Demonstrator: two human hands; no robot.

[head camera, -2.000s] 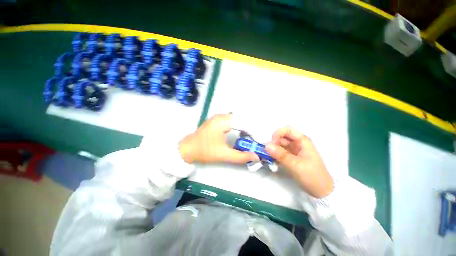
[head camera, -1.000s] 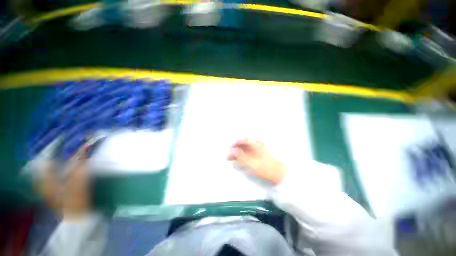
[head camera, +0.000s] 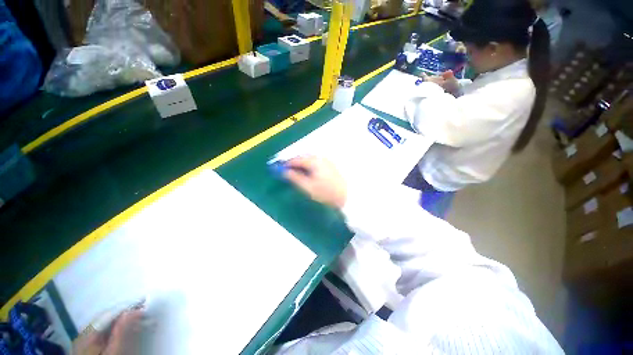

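Note:
My right hand (head camera: 317, 182) is over the green strip of bench between two white sheets. Its fingers hold a small bright blue piece, a watch strap (head camera: 279, 168), blurred. My left hand (head camera: 114, 334) is at the bottom left over the near white work sheet (head camera: 201, 243), blurred and partly cut off by the edge; no object shows in it, and its fingers are partly bent. Blue watches (head camera: 24, 329) stand at the lower left corner, cut off. Blue watches (head camera: 384, 132) lie on the right-hand white sheet (head camera: 338, 142).
A dark green conveyor (head camera: 229, 104) edged in yellow carries white boxes (head camera: 171, 96) and a teal part. A yellow post (head camera: 334, 52) and a white bottle (head camera: 343, 94) stand at the conveyor's edge. A person in white (head camera: 479, 114) works at the right. Cartons stand farther right.
The view has swung right. My right hand has moved from the middle sheet towards the right-hand sheet and now holds blue strap. My left hand has moved off the finished watches.

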